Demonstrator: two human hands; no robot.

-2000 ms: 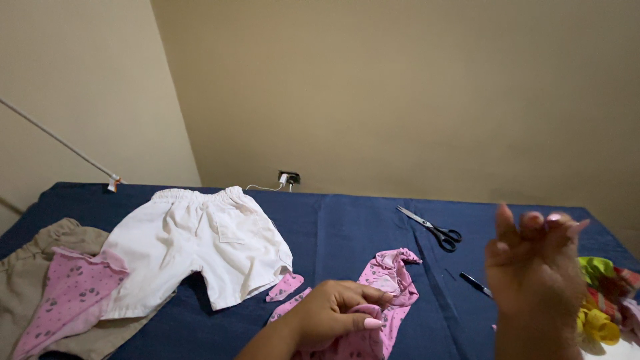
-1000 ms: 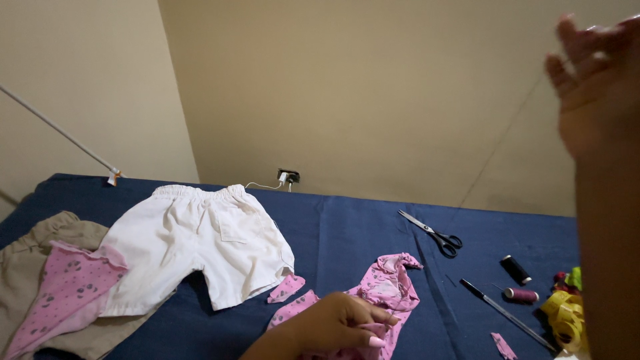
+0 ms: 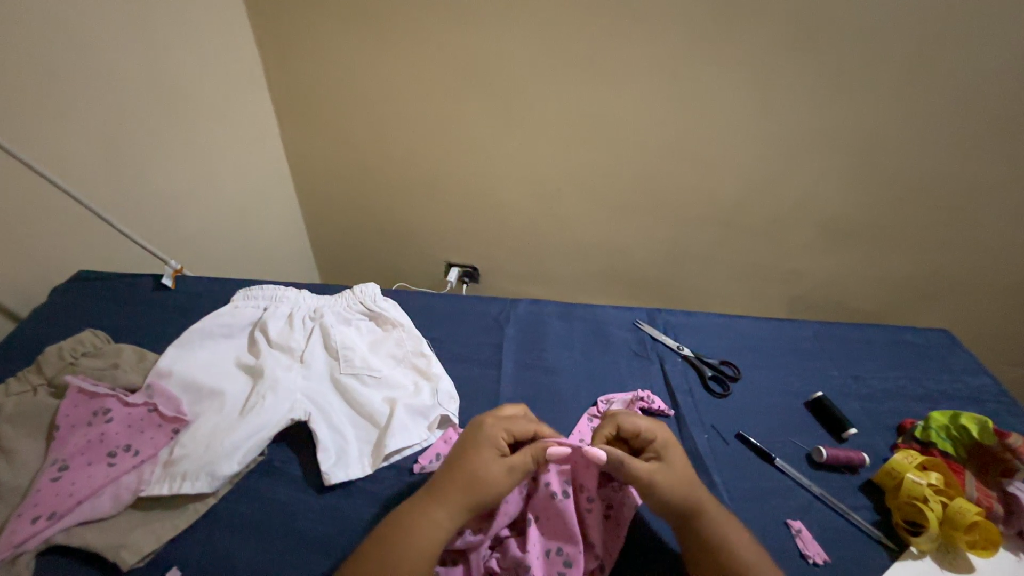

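Near the bottom centre, pink printed fabric (image 3: 560,520) with dark spots is pinched along its upper edge by both hands. My left hand (image 3: 500,456) grips it between thumb and fingertips. Close beside it, almost touching, my right hand (image 3: 640,456) pinches the same edge. A gathered end of the fabric reaches up behind my right hand. Whether a needle or thread is between the fingers cannot be told. A small pink scrap (image 3: 437,450) lies just left of my left hand.
White shorts (image 3: 296,384) lie at left over beige trousers (image 3: 104,360), beside another pink piece (image 3: 96,456). At right are scissors (image 3: 688,358), a black thread spool (image 3: 830,416), a purple spool (image 3: 840,457), a pen (image 3: 816,488), a yellow measuring tape (image 3: 920,496) and colourful cloth (image 3: 956,432).
My right hand, raised at the right in the earlier frames, has come down to the pink fabric and pinches it beside my left hand. The fabric's edge is now held up.
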